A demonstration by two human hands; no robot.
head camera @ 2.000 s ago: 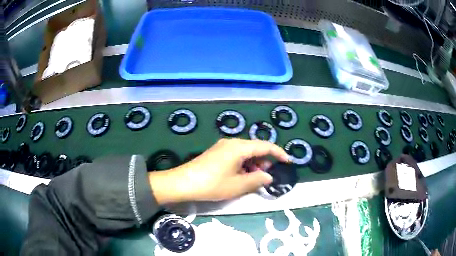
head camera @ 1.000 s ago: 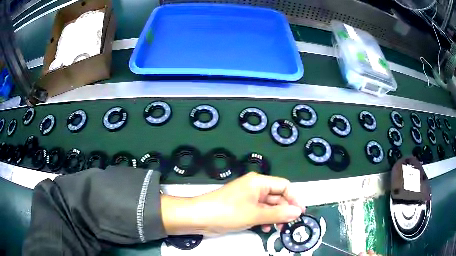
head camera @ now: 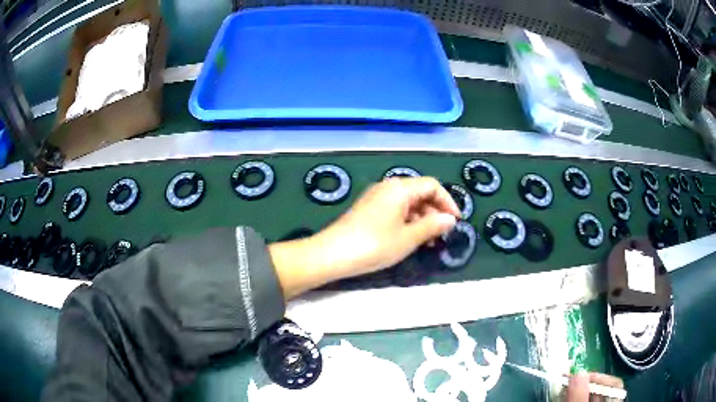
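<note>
My left hand (head camera: 385, 224) reaches over the green belt with a black ring with a pale band (head camera: 458, 245) at its fingertips, slightly blurred. My right hand (head camera: 585, 388), cut off by the lower edge, holds thin tweezers (head camera: 535, 370) pointing left. The tweezers' tip is beside the loose white C-shaped pads (head camera: 440, 370) on the green worktop. A perforated black disc (head camera: 292, 358) lies below my left sleeve, beside a white backing sheet (head camera: 353, 377). Other banded rings (head camera: 327, 184) lie in a row on the belt.
A blue tray (head camera: 326, 118), an open cardboard box (head camera: 118, 129) and a clear plastic box (head camera: 561, 90) stand beyond the belt. Plain black rings (head camera: 536, 241) lie on its near side. At right are a silvery dish (head camera: 640, 338) with a dark brown block (head camera: 634, 294) and clear plastic film (head camera: 553, 338).
My left hand has moved from over the worktop up to the belt, carrying the banded ring away from the tweezers. More of my right hand and the tweezers now shows.
</note>
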